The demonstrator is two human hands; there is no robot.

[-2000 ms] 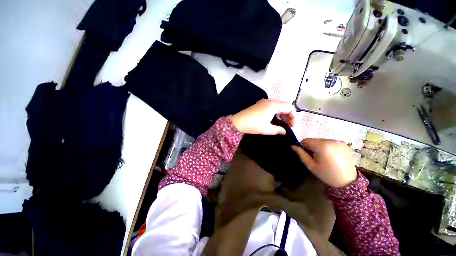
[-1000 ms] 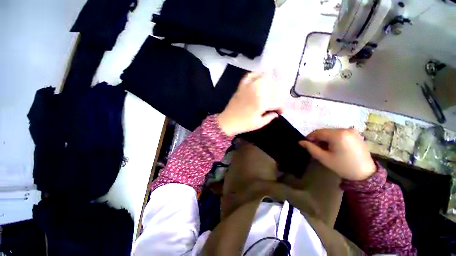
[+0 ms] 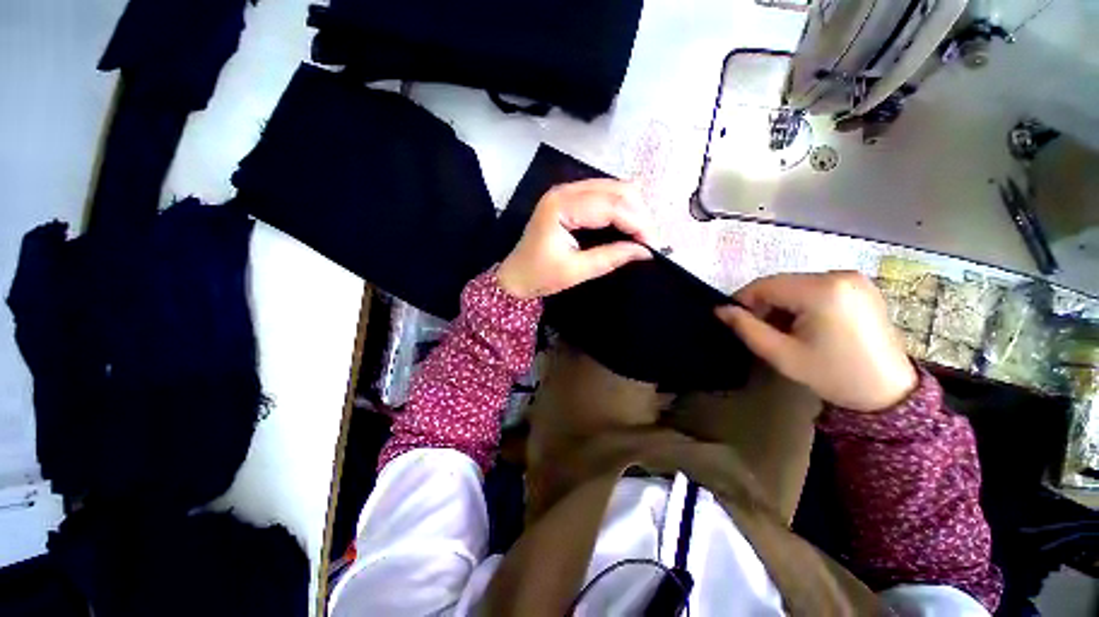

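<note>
A black cloth piece (image 3: 651,316) hangs between my two hands over the table's front edge and the brown-covered lap. My left hand (image 3: 576,235) pinches its upper edge between thumb and fingers. My right hand (image 3: 832,331) pinches the same edge farther right. The edge between the hands is nearly straight. The piece's upper left part rests on the table, by the flatter black stack (image 3: 368,181); whether they overlap is hard to tell.
A thick black pile (image 3: 482,48) lies at the back. Larger ragged black heaps (image 3: 145,350) lie far left. The sewing machine head (image 3: 862,60) stands at the upper right, with dark snips (image 3: 1027,227) on its bed. Clear crinkled plastic (image 3: 1018,331) covers the right front edge.
My left hand has moved left along the cloth's edge. The cloth between the hands is spread wider and hangs lower than in the earliest frame. The view has shifted, moving the table things up and left.
</note>
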